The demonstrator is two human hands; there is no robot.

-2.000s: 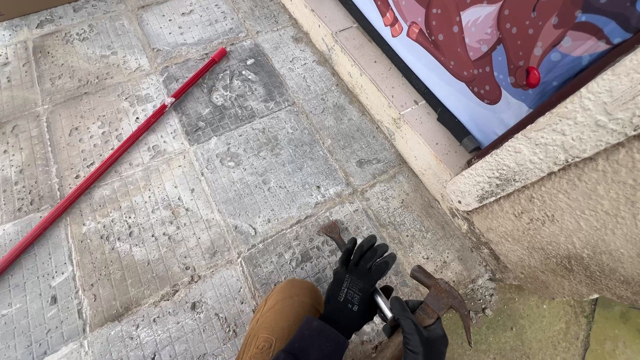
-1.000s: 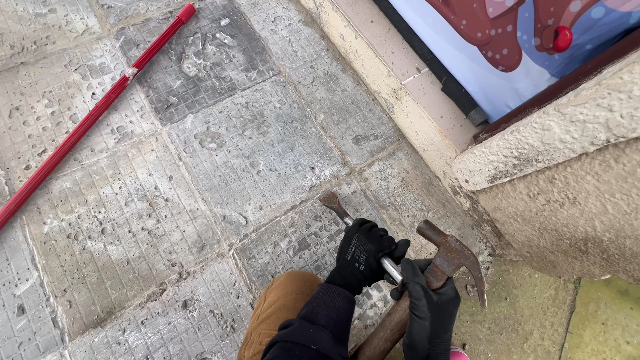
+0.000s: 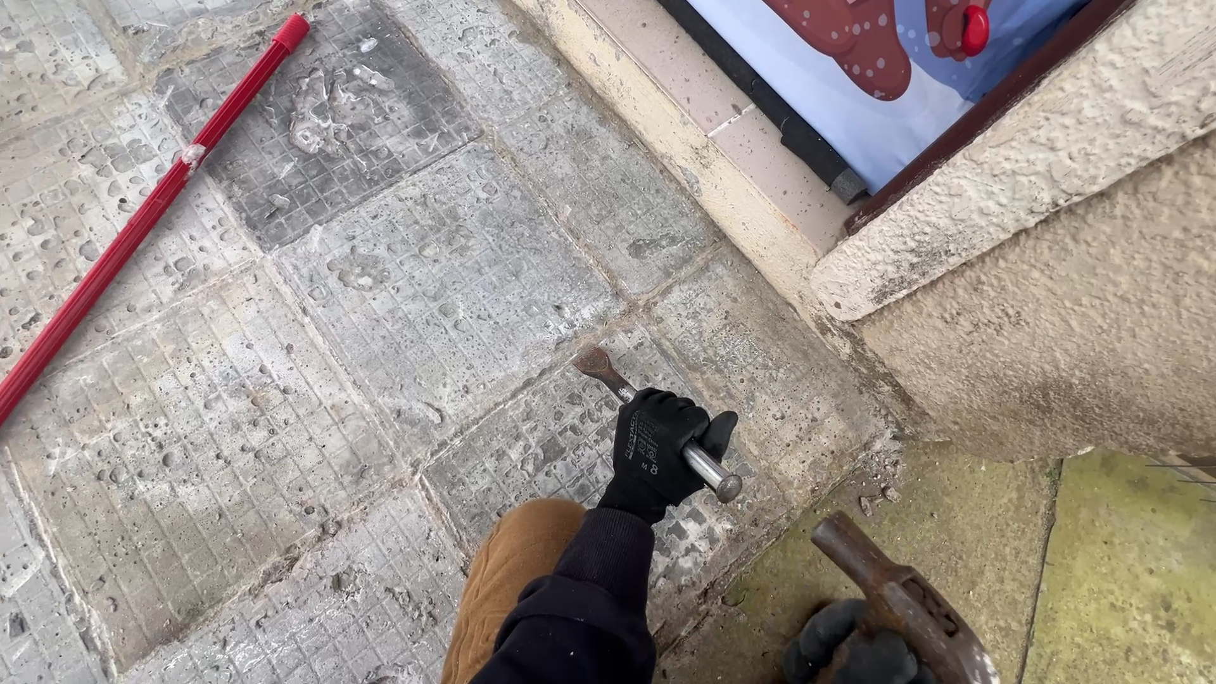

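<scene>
My left hand, in a black work glove, is closed around the metal shaft of a cold chisel. The chisel's flat rusty blade rests at or just above the joint between paving tiles, and its round struck end sticks out toward the lower right. At the bottom edge my right hand, also gloved in black, grips a rusty claw hammer near its head; the handle is hidden. The hammer is to the lower right of the chisel and apart from it.
Worn, pitted paving tiles surround my knee. A red pole lies across them at the left. Along the upper right run a tiled step, a printed panel and a rough rendered wall. Mossy slabs lie lower right.
The right hand has moved away from the chisel to the lower right with the hammer. Earlier both hands were close together at the chisel; the left hand still holds it.
</scene>
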